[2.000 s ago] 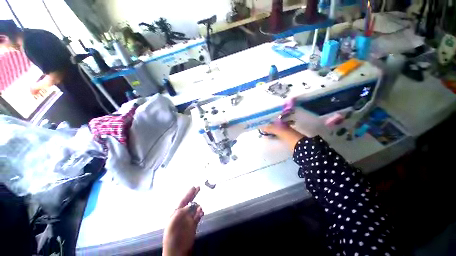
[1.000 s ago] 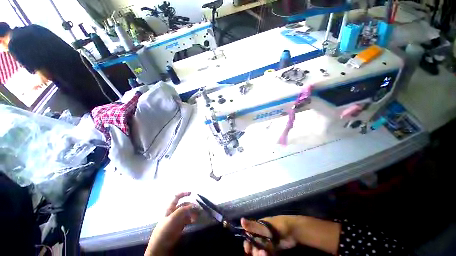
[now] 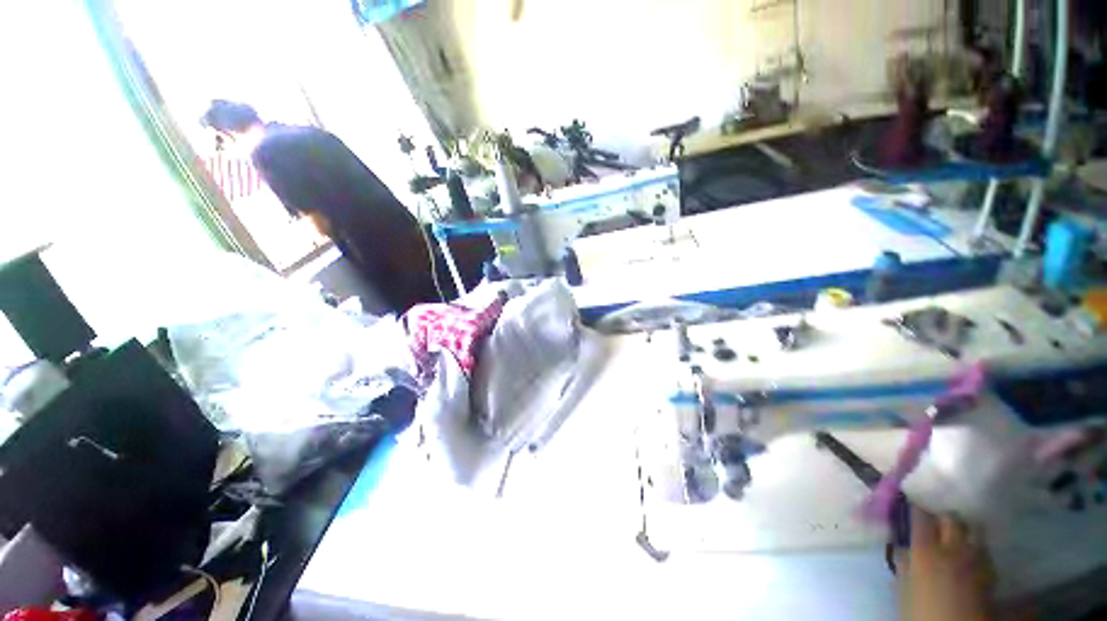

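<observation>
The white sewing machine [image 3: 826, 419] stands at the right, its needle area [image 3: 716, 467] at its left end. The black scissors [image 3: 853, 463] lie under the machine arm, blades pointing up-left, partly behind the pink fabric tie [image 3: 907, 455]. My right hand [image 3: 947, 564], blurred and cut off by the bottom edge, is at the scissors' handles, with its fingers closed around them as far as the blur shows. My left hand is out of the picture.
A grey garment [image 3: 528, 370] with red checked cloth [image 3: 452, 336] lies left of the machine. Clear plastic [image 3: 285, 370] and a black box-like thing [image 3: 109, 473] are farther left. A person [image 3: 340, 206] bends at the back left.
The view has swung left. The scissors have gone from in front of the table edge to under the machine arm with my right hand. My left hand has left the picture.
</observation>
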